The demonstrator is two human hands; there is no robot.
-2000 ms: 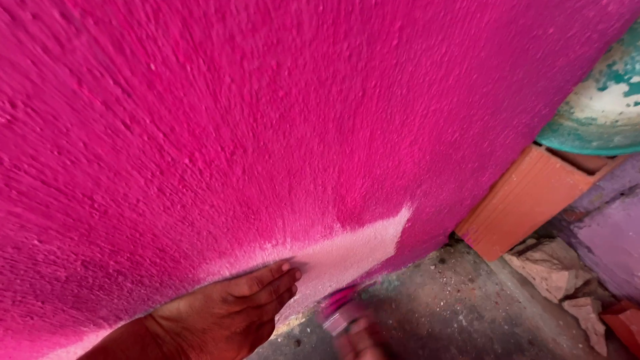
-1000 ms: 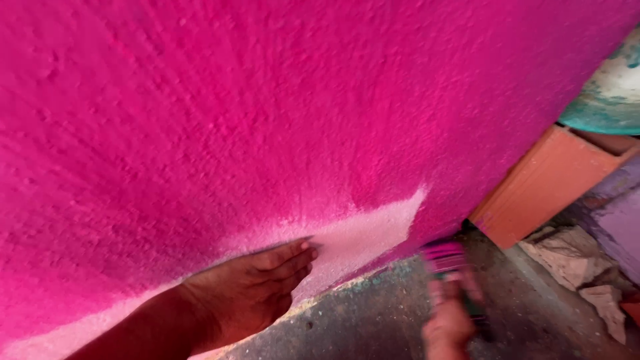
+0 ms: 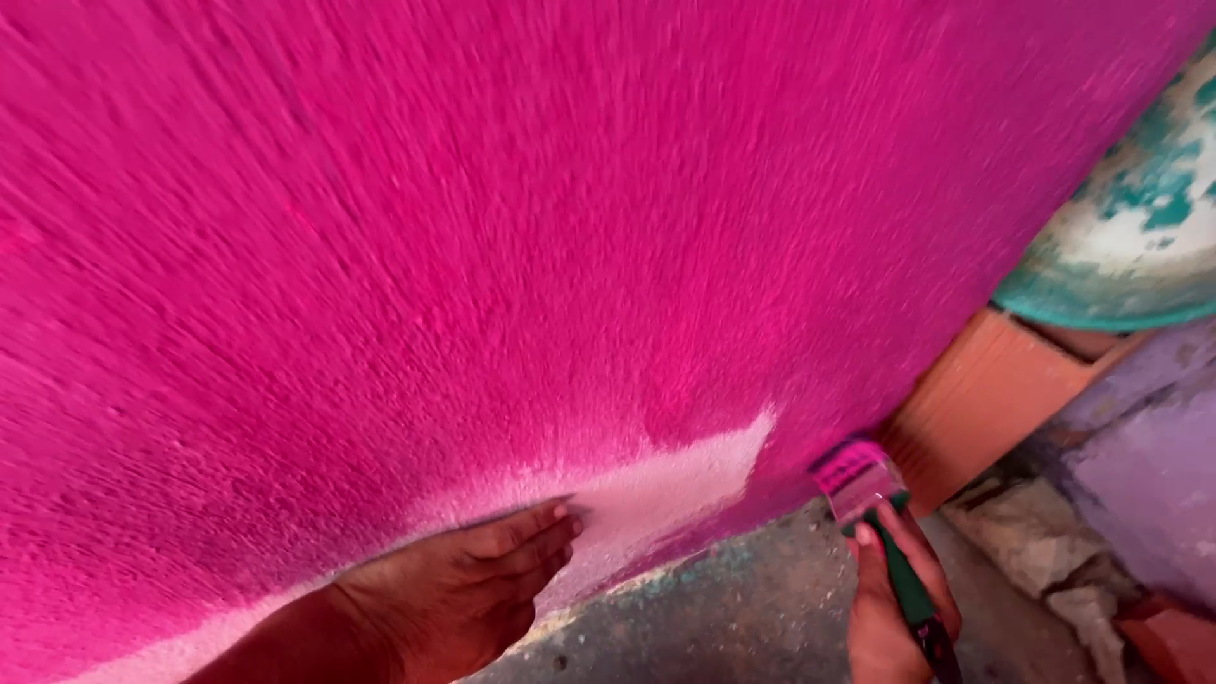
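Observation:
A rough plastered wall (image 3: pixel 589 237) is coated in bright pink paint, with a pale pink strip (image 3: pixel 665 494) low down near the floor. My left hand (image 3: pixel 465 579) lies against that strip, its fingers pointing right and holding nothing that shows. In my right hand (image 3: pixel 893 589) is a paintbrush (image 3: pixel 869 494) with a green handle, metal ferrule and pink-loaded bristles. The bristles are at the wall's lower edge, right of the pale strip, close to the orange clay block. Part of the handle is hidden by my fingers.
An orange hollow clay block (image 3: pixel 988 399) stands by the wall at right, with a paint-stained teal-rimmed basin or lid (image 3: pixel 1140 228) above it. Broken rubble (image 3: pixel 1035 532) and a purple surface (image 3: pixel 1159 475) lie beyond. The grey concrete floor (image 3: pixel 703 617) is speckled with paint.
My right hand has moved the paintbrush rightward along the wall's lower edge, from below the pale strip to near the clay block. My left hand has stayed against the wall.

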